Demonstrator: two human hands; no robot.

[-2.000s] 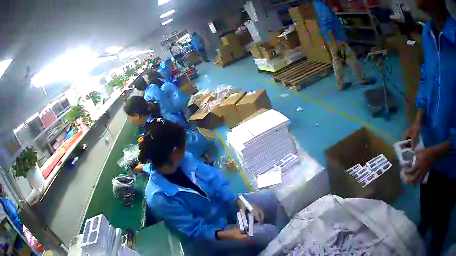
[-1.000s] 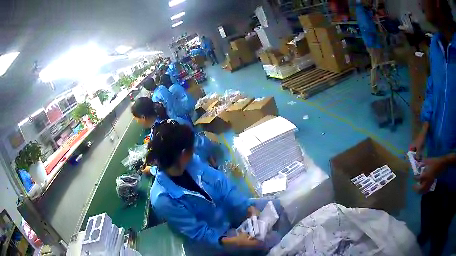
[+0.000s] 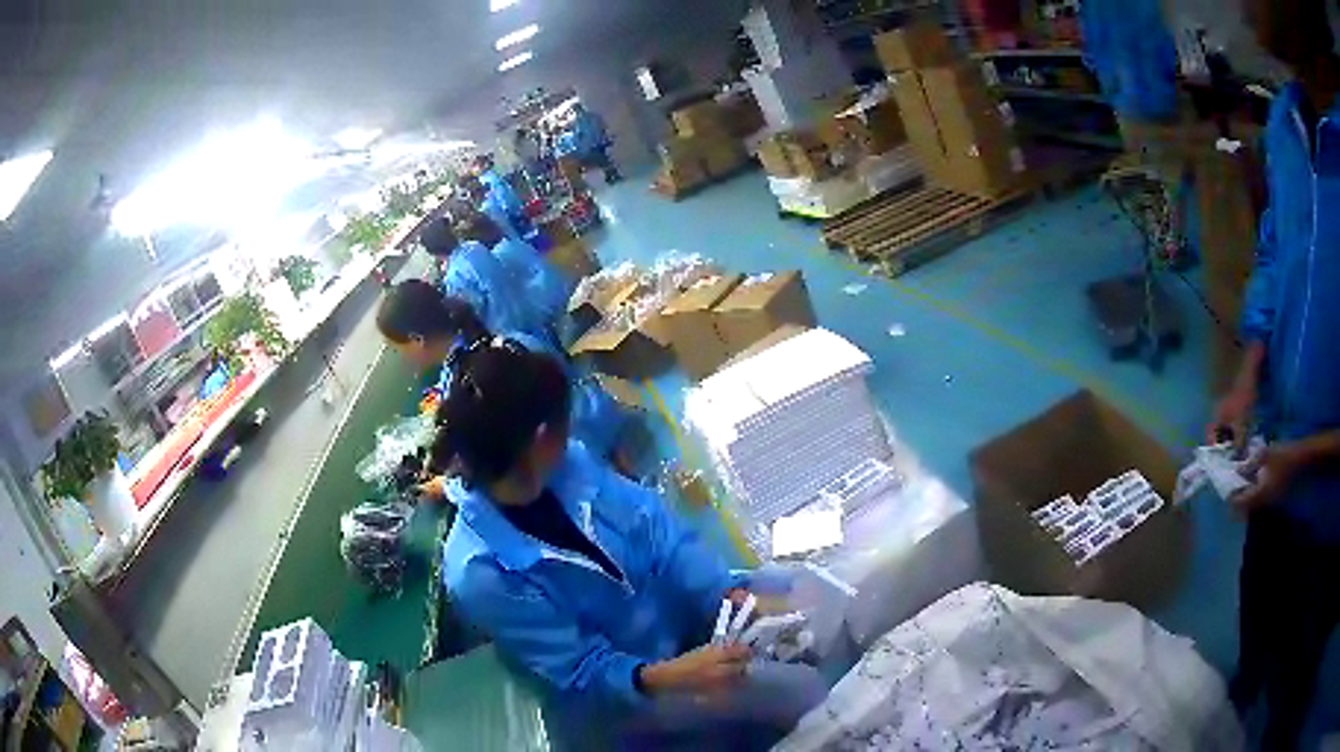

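Observation:
Neither of my hands is in view. Nearest in front, a large white woven sack [image 3: 1014, 646] with a rolled rim holds loose white slugs, cut off by the bottom edge. An insert stack [image 3: 294, 691] with visible openings stands at the lower left. A seated worker in blue [image 3: 573, 573] holds white insert pieces [image 3: 742, 624] near the sack; their exact shape is blurred. An open brown carton [image 3: 1029, 456] holds several white inserts [image 3: 1102, 514] with dark openings. A standing person [image 3: 1301, 294] at the right holds blurred white pieces [image 3: 1220, 470].
A tall pile of flat white sheets [image 3: 794, 426] stands beside the seated worker, above a plastic-wrapped bundle [image 3: 911, 558]. A green bench [image 3: 331, 566] runs along the left, with more workers behind. Open cartons [image 3: 742, 316] and a wooden pallet [image 3: 926, 228] stand on the blue floor.
The view has shifted slightly. The seated worker's hands have moved and the white pieces in them have changed angle. The standing person's hands and pieces have also moved. More inserts show in the carton.

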